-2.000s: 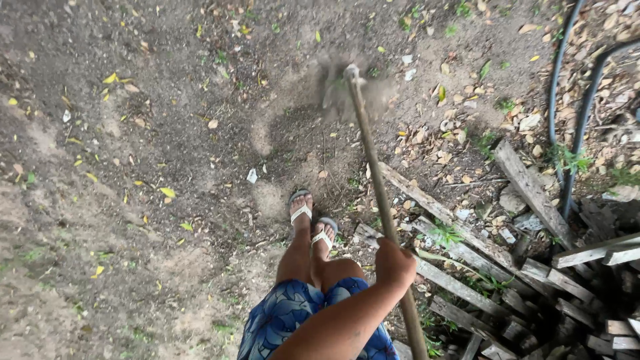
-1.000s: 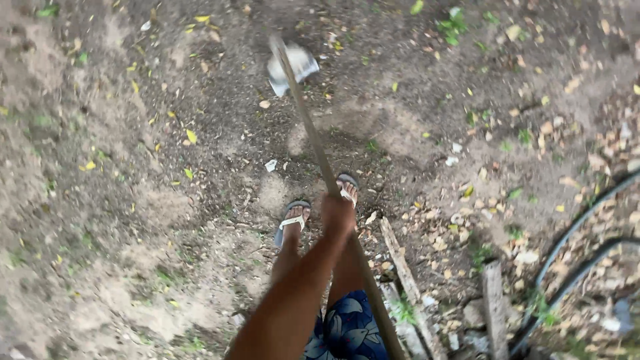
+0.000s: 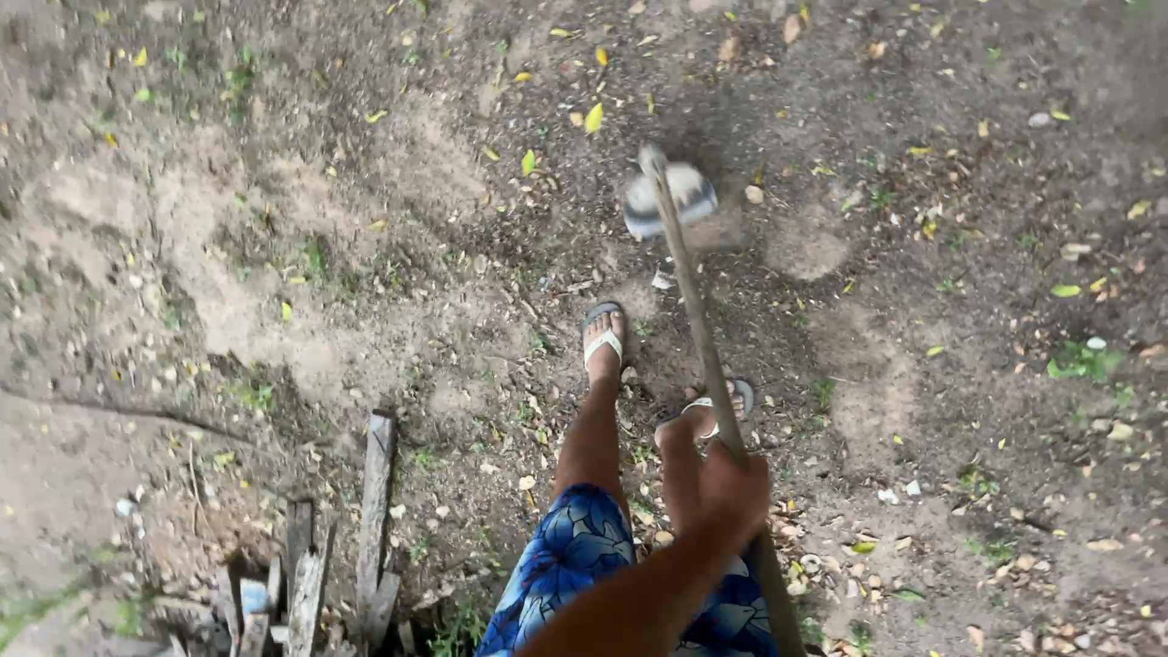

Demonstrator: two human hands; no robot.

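A hoe with a long wooden handle (image 3: 693, 301) slants down across the view. Its pale metal blade (image 3: 671, 201), blurred, is low over or on the bare soil in front of the feet. My left hand (image 3: 735, 484) is closed around the middle of the handle, beside my right thigh. The handle's rear part runs past the blue floral shorts (image 3: 570, 566) and out at the bottom edge. My right hand is out of view. Both feet wear flip-flops; the handle passes in front of the right flip-flop (image 3: 746, 397).
Weathered wooden boards (image 3: 376, 511) lie piled at the lower left. A thin branch or root (image 3: 137, 411) crosses the ground at the left. Dry leaves, small weeds (image 3: 1084, 362) and pale scraps (image 3: 888, 496) dot the packed dirt.
The view has turned a lot; the boards now show at the lower left, and the black hose is out of sight. The feet are farther apart. My left hand still holds the handle.
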